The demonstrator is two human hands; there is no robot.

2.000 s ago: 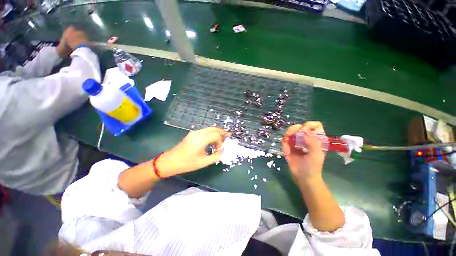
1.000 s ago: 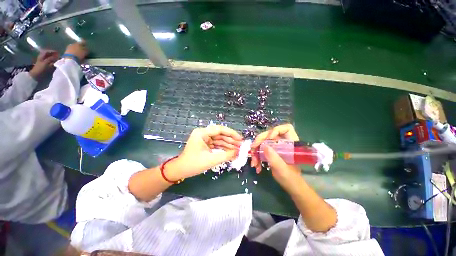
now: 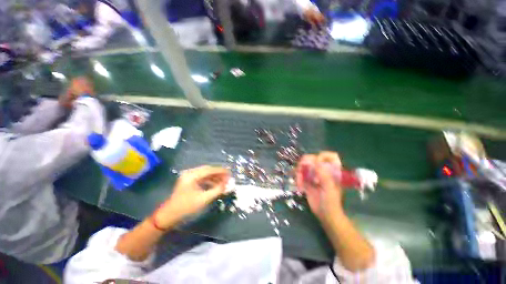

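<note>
The frame is blurred. My right hand [image 3: 320,180] is closed around the red glue syringe [image 3: 350,178], which lies level with white tissue at its rear. My left hand [image 3: 201,189] is left of the white bits [image 3: 252,198], thumb and fingertips close together; whether a small component is between them cannot be told. Dark shiny small components [image 3: 288,154] are heaped on the parts tray [image 3: 202,133]. White bits lie along the tray's near edge and on the bench.
At left are a solvent bottle [image 3: 119,157] on a blue holder, a white sheet [image 3: 166,137], a clear bag [image 3: 135,115] and another person's arm. At right are the glue dispenser [image 3: 464,208] and a carton [image 3: 438,148]. A green belt [image 3: 288,77] runs behind.
Since one second ago my hands have moved apart, the left to the left and the syringe away from it. The view has tilted up, showing more across the belt.
</note>
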